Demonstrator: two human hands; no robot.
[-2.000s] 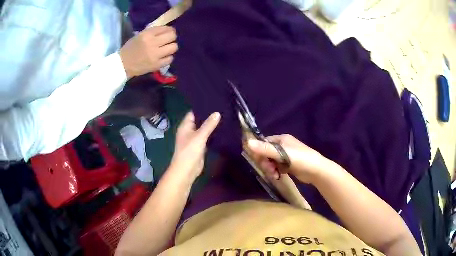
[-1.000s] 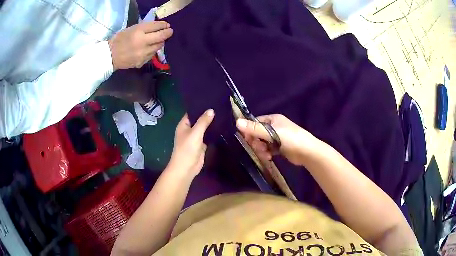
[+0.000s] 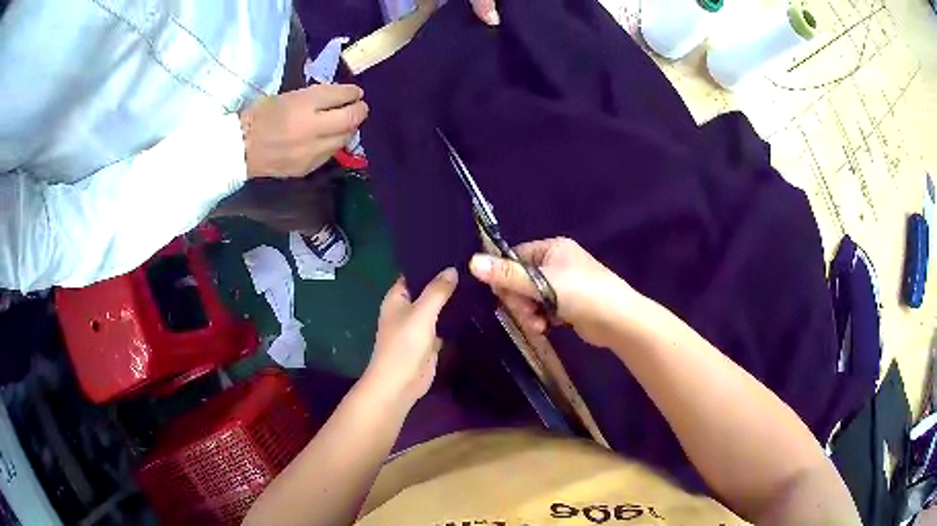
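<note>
A large dark purple fabric lies over the table and hangs over its near edge. My right hand grips the handles of the long metal shears, whose blades point up and left over the fabric. My left hand holds the fabric's left part between thumb and fingers, left of the shears. The pale wooden table edge shows below my right hand. I cannot tell whether the blades are closed on cloth.
Another person's hand is at the fabric's upper left edge; more fingertips show at the top. White thread cones and a blue-handled tool lie on the table. A red stool and red crate stand lower left on the green floor.
The shears and my right hand have shifted slightly left. My left hand sits a little lower and still holds the fabric. Fingertips and more of the thread cones now show at the top.
</note>
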